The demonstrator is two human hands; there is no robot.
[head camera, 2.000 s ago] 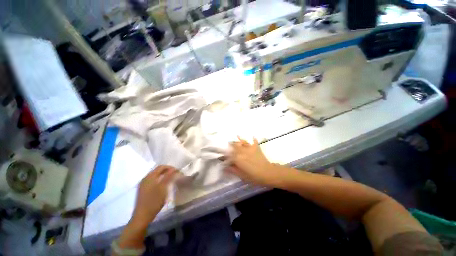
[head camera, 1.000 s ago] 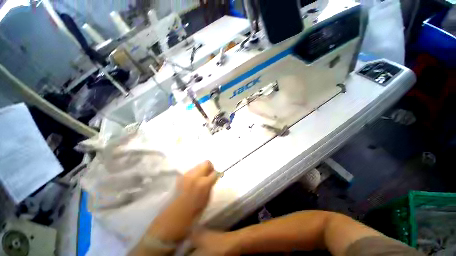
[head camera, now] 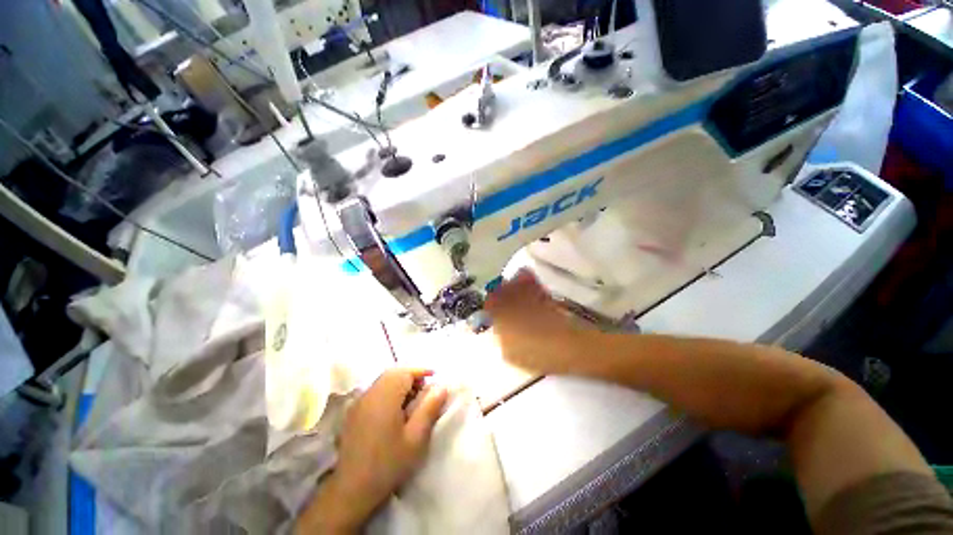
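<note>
A large crumpled light beige garment piece [head camera: 199, 366] lies over the left of the table and runs under my left hand to the front edge. My left hand [head camera: 389, 434] rests on the cloth in front of the needle, fingers bent, thumb and fingertips near together on it. My right hand [head camera: 533, 324] is at the right side of the presser foot [head camera: 455, 305], fingertips close to it; what they touch is hidden in glare. The white sewing machine [head camera: 627, 188] with a blue stripe and "JACK" lettering stands behind my hands.
Blue tape [head camera: 82, 486] marks the table's left end. A dark control panel [head camera: 784, 89] is on the machine's right end. A button panel [head camera: 844, 195] sits on the table at right. Thread guides rise above the head. Another white table stands behind.
My hands have moved apart, the right to the presser foot and the left onto the cloth in front of it. The cloth now reaches the needle area. The view has moved closer to the machine.
</note>
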